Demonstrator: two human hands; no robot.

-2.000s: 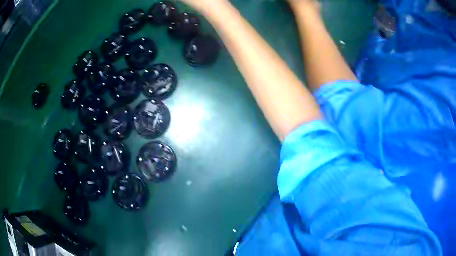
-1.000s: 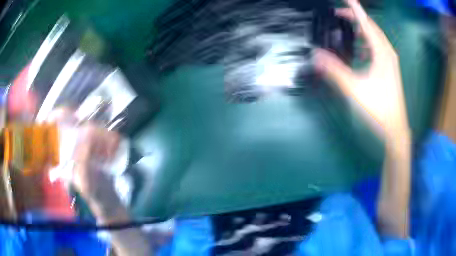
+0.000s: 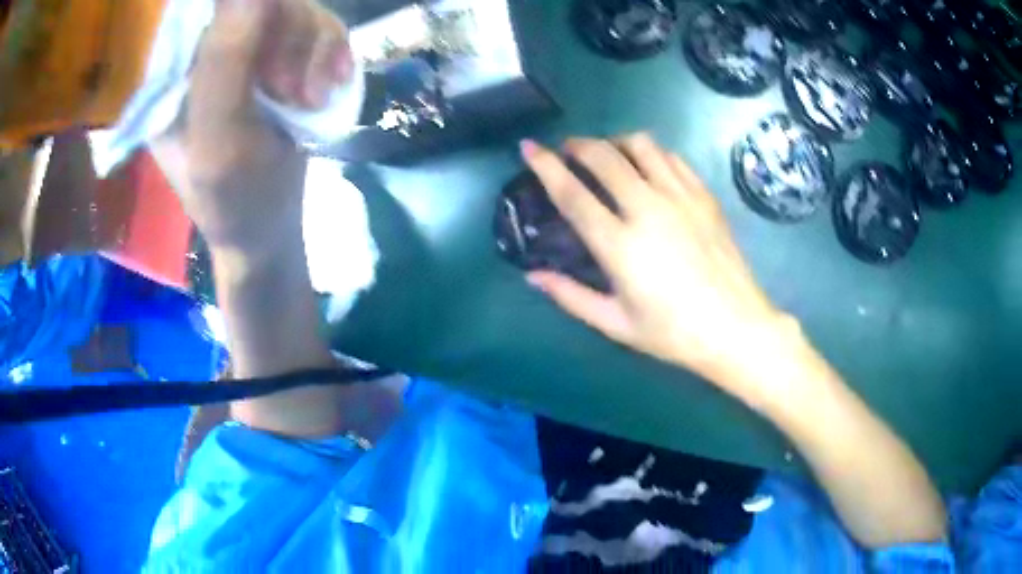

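My left hand (image 3: pixel 263 84) is at the upper left, its fingers closed round the white wrap (image 3: pixel 168 67) of an electric screwdriver, whose orange body (image 3: pixel 67 67) is cut off by the frame's left edge. Its tip cannot be made out. My right hand (image 3: pixel 672 258) is palm down near the middle, with thumb and fingers round a black round housing (image 3: pixel 532 224) on the green surface. The hand hides the housing's right part. The screw feeder (image 3: pixel 448 107) stands just right of my left hand, with shiny metal parts on its front.
Several glossy black housings (image 3: pixel 781 168) lie in a group at the upper right. A black cord (image 3: pixel 135 399) crosses my left forearm. A white cloth (image 3: pixel 336 235) lies beside that forearm, left of the green work surface (image 3: pixel 482 325). A red surface (image 3: pixel 157 224) shows at the left.
The view has swung from the housings to the feeder side. My right hand, apart and blurred near the housings one second ago, now holds a single housing nearer the feeder.
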